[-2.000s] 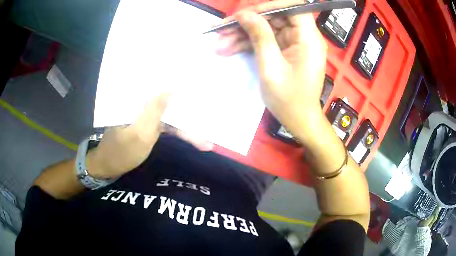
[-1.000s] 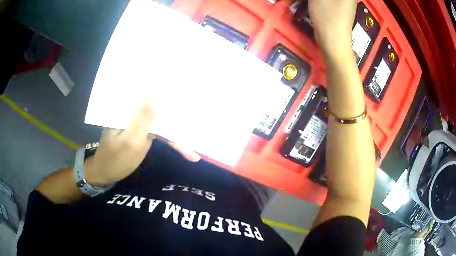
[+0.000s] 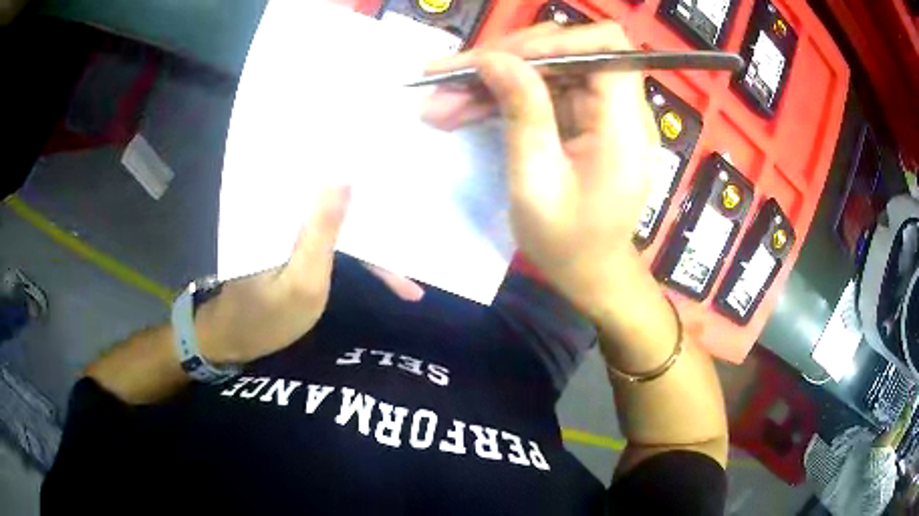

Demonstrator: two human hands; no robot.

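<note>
A large white sheet [image 3: 292, 151], glaring bright, is held by its lower edge in my left hand [image 3: 267, 307], with the thumb on top. My right hand [image 3: 579, 191] is over the sheet's right part and holds dark metal tweezers [image 3: 665, 60], their tip pointing left above the sheet. Glare hides any marks or small pieces near the tip. A red tray [image 3: 776, 166] holds several black phone-like units [image 3: 705, 237] with round gold spots and white-silver patterned areas. The sheet and my right hand cover part of the tray.
A white-framed round device [image 3: 897, 272] and a white paper [image 3: 836, 338] are at the right on the dark green bench [image 3: 806, 312]. Another person's patterned sleeve [image 3: 851, 474] shows at the lower right. The grey floor has a yellow line [image 3: 91, 252].
My right hand has come back from the tray's far side to above the sheet, with the tweezers now visible. My left hand still holds the sheet. The view has shifted slightly.
</note>
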